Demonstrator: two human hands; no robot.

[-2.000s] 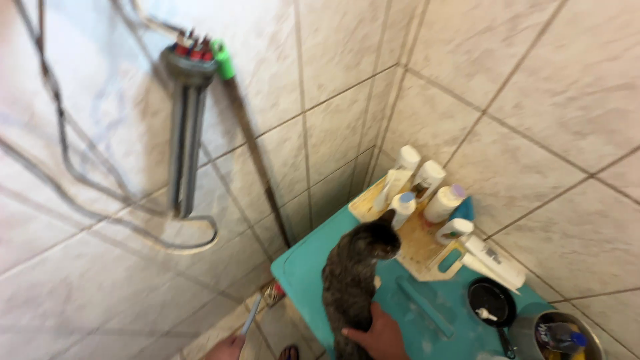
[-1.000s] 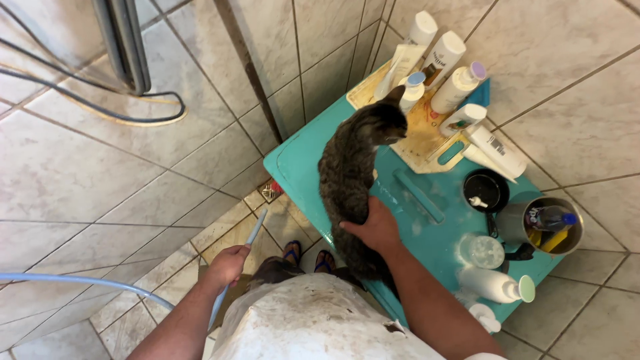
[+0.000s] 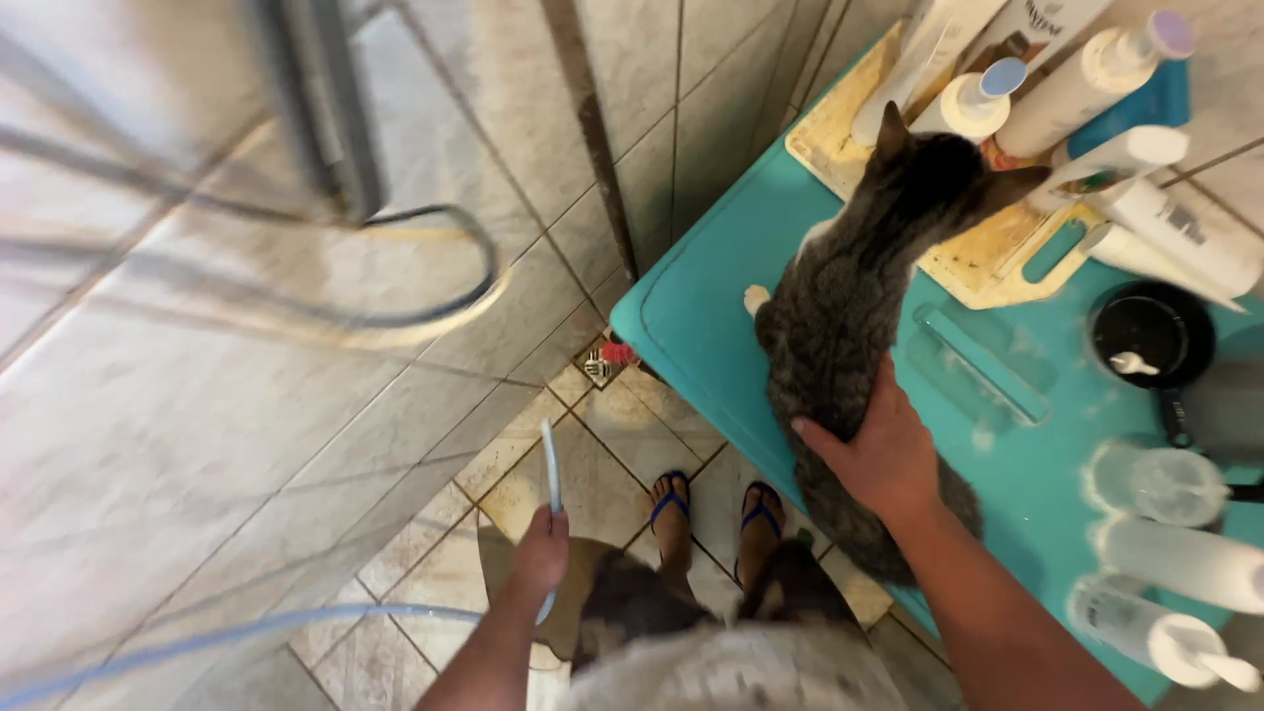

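Observation:
A dark tabby cat (image 3: 839, 306) stands on a turquoise table lid (image 3: 711, 296), head toward the bottles at the back, one white paw showing at its left side. My right hand (image 3: 879, 444) rests on its lower back, thumb on one side and fingers on the other. Low at the centre left, my left hand (image 3: 541, 553) is closed around a light blue hose (image 3: 551, 464), whose free end points up, away from the cat. The rest of the hose runs off to the left edge.
Shampoo bottles (image 3: 1076, 89) stand around a stained cream cutting board (image 3: 987, 257). A small black pan (image 3: 1153, 336), a clear container (image 3: 1155, 484) and more bottles line the right side. Grey heating-element tubes (image 3: 326, 109) and looped cables hang at the upper left wall. Sandalled feet (image 3: 671, 504) stand on the tiled floor.
The view has shifted, with the table now appearing larger. The cat has turned its head from facing right to facing the bottles. My right hand stays on its back and my left still holds the hose.

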